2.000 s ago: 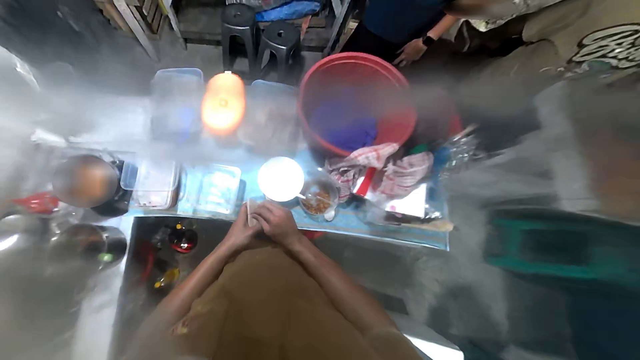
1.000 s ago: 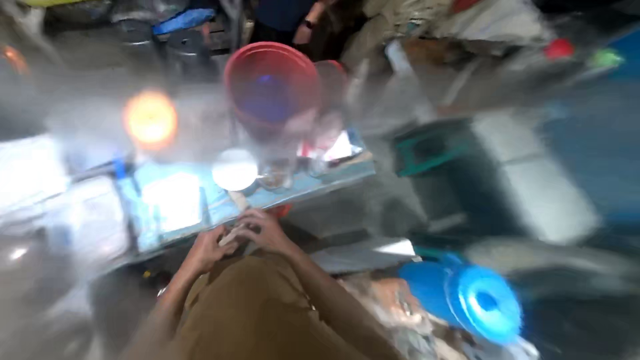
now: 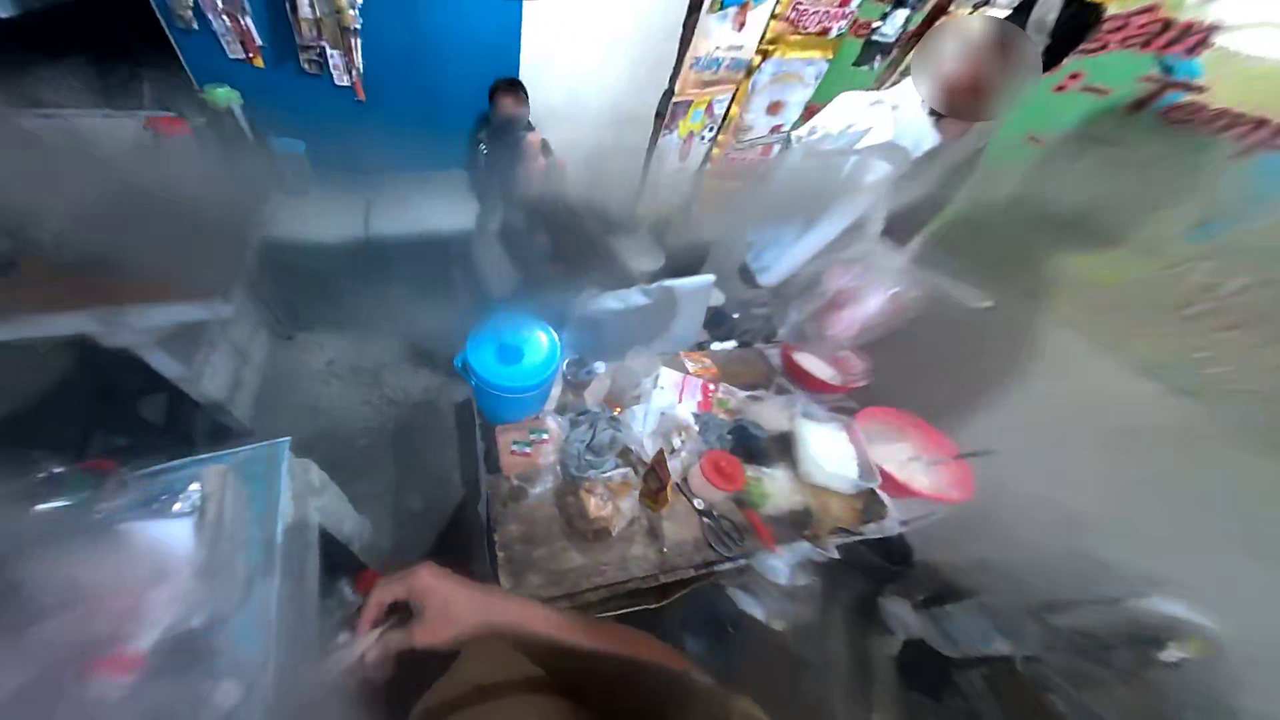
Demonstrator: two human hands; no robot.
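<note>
My right hand (image 3: 425, 615) is at the lower left with its fingers curled. Something pale and thin shows at its fingertips, too blurred to name. It is near the edge of the blue-covered table (image 3: 282, 520) on the left. My left hand is out of the frame. To the right of my hand stands a wooden table (image 3: 570, 560) that bears a blue lidded bucket (image 3: 512, 365), black-handled scissors (image 3: 720, 532), a jar with a red lid (image 3: 722, 472), crumpled plastic bags (image 3: 597, 440) and a white tub (image 3: 828, 452).
A red basin (image 3: 912, 455) with pale contents stands at the wooden table's right end, a smaller red bowl (image 3: 815, 368) behind it. One person (image 3: 515, 170) is by the far wall, another in white (image 3: 865, 130) at upper right. A gap of floor (image 3: 375, 440) separates the tables.
The view has swung far to the right, onto the wooden table. Both hands were together by the blue-covered table before; only my right hand shows now.
</note>
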